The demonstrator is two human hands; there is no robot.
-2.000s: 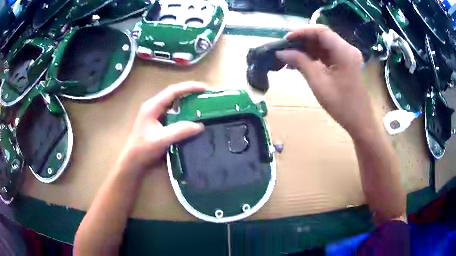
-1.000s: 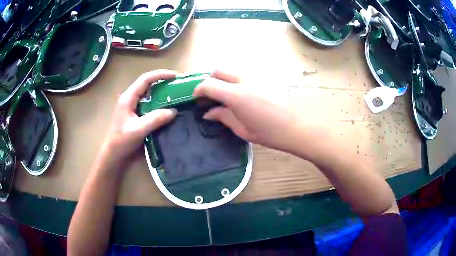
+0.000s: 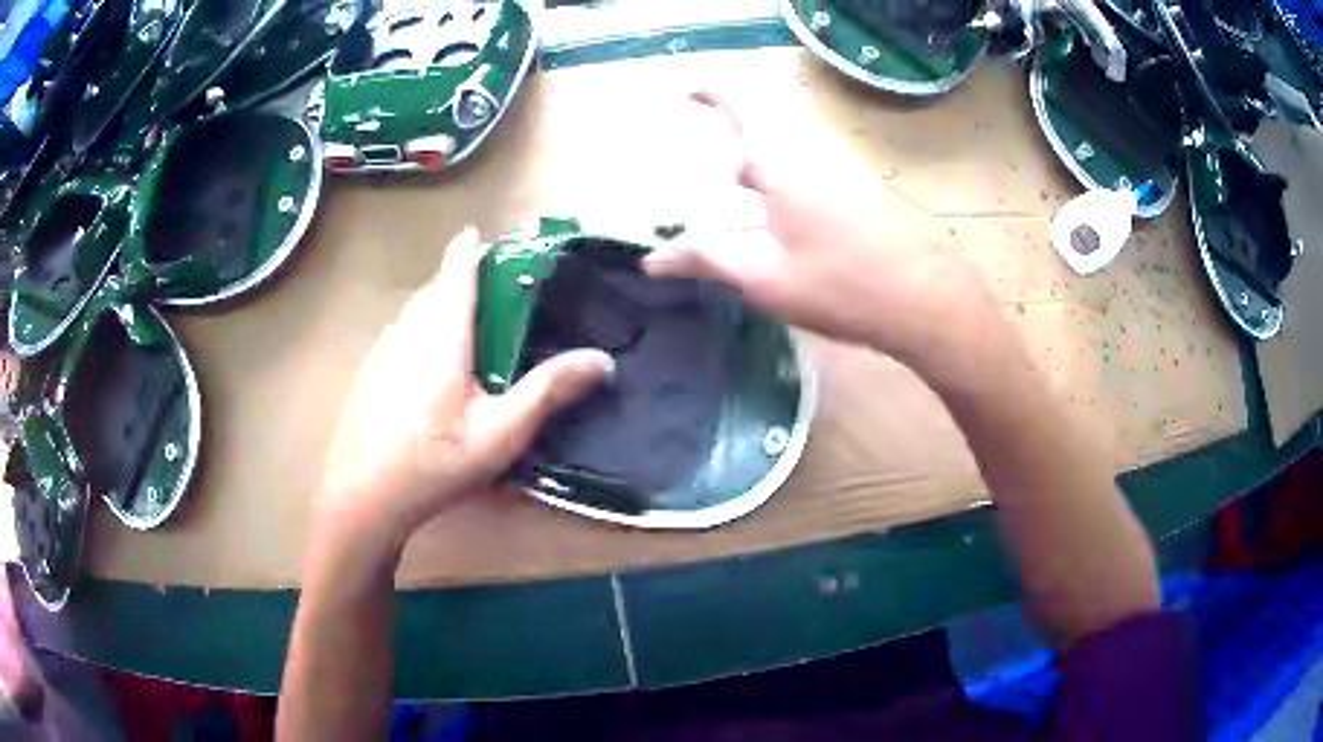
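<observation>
A green car body shell (image 3: pixel 501 312) with a white rim lies recess-up on the cardboard, its rounded end turned to the lower right. A black interior tray (image 3: pixel 660 384) fills its recess. A black fitting (image 3: pixel 588 276) sits inside at the squarer end; its outline is blurred. My left hand (image 3: pixel 435 428) grips the shell's left side, thumb over the recess. My right hand (image 3: pixel 791 239) is above the shell's upper right, fingers apart, holding nothing that I can see; it is blurred. The white glue bottle (image 3: pixel 1095 229) with a blue tip lies at the right.
Several green shells (image 3: pixel 225 210) crowd the left side. Another shell with red tail lamps (image 3: pixel 421 102) lies upright at the back. More shells (image 3: pixel 1110 109) lie at the right, some under pale cloth (image 3: pixel 1081 32). The cardboard (image 3: pixel 929 435) ends at the dark green bench edge (image 3: pixel 755 609).
The black fitting went from my right hand into the recess. The shell has turned, its rounded end swinging to the right. My right hand has opened and lifted off the shell.
</observation>
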